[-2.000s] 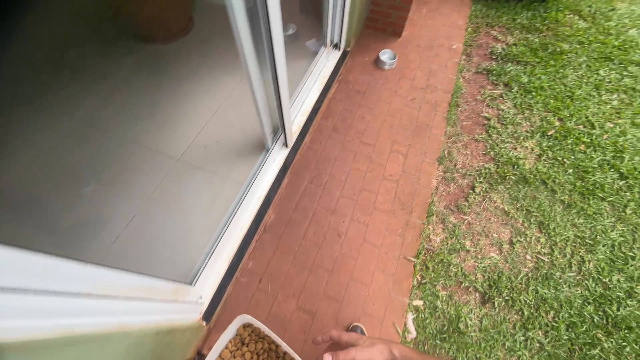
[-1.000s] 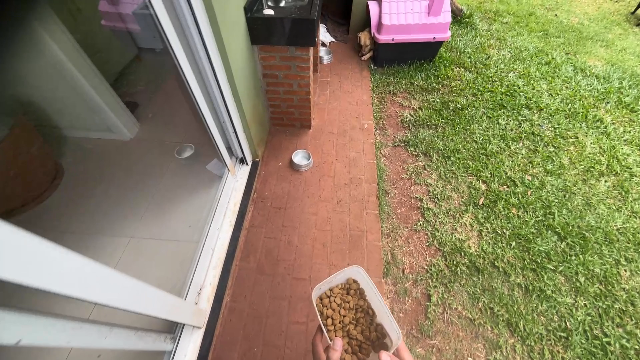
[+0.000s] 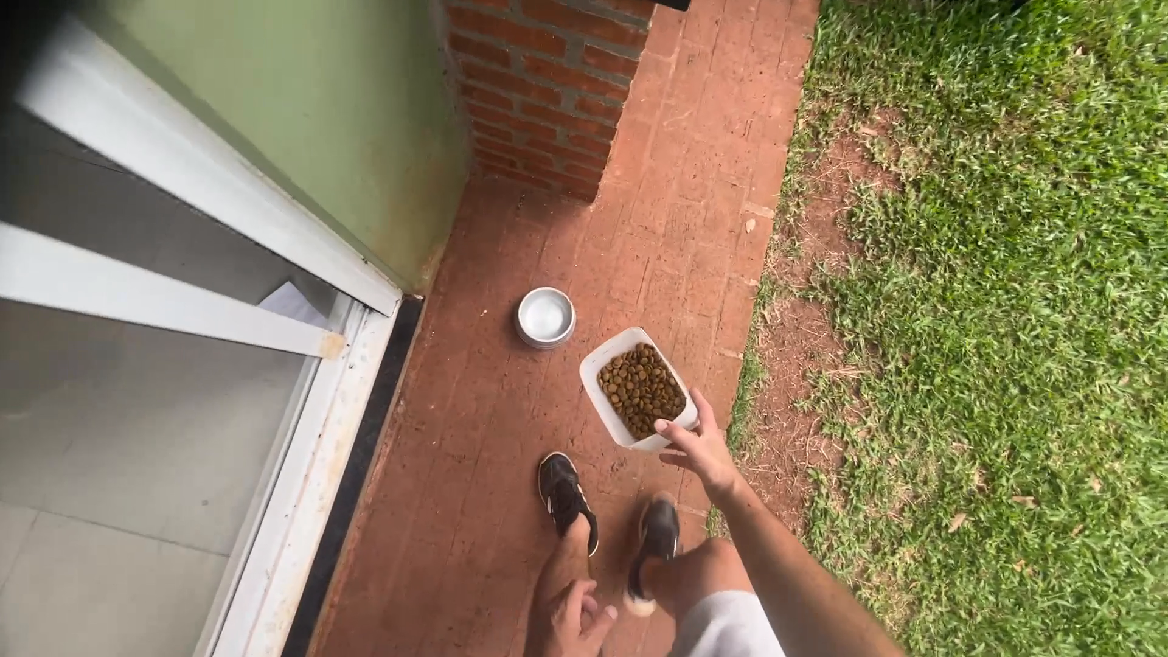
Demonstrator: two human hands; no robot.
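Observation:
My right hand [image 3: 698, 447] grips the near right corner of a white plastic container [image 3: 598, 401], thumb at the rim and fingers along the outside. Brown kibble [image 3: 639, 388] fills much of it. Just left of the container, a round metal pet bowl [image 3: 546, 318] stands on the brick paving; no kibble shows in it. My left hand [image 3: 577, 625] is low in the view over my leg, holding nothing, its fingers loosely bent and apart.
A brick pillar [image 3: 547, 100] and a green wall [image 3: 365, 137] rise beyond the bowl. The white sliding door track [image 3: 301, 493] runs along the left. Grass [image 3: 985, 347] borders the brick path [image 3: 429, 511] on the right. My shoes [image 3: 566, 493] are on the paving.
The view has moved forward to the metal bowl. One second ago both hands were at the container; now my left hand is off it and my right hand alone holds it.

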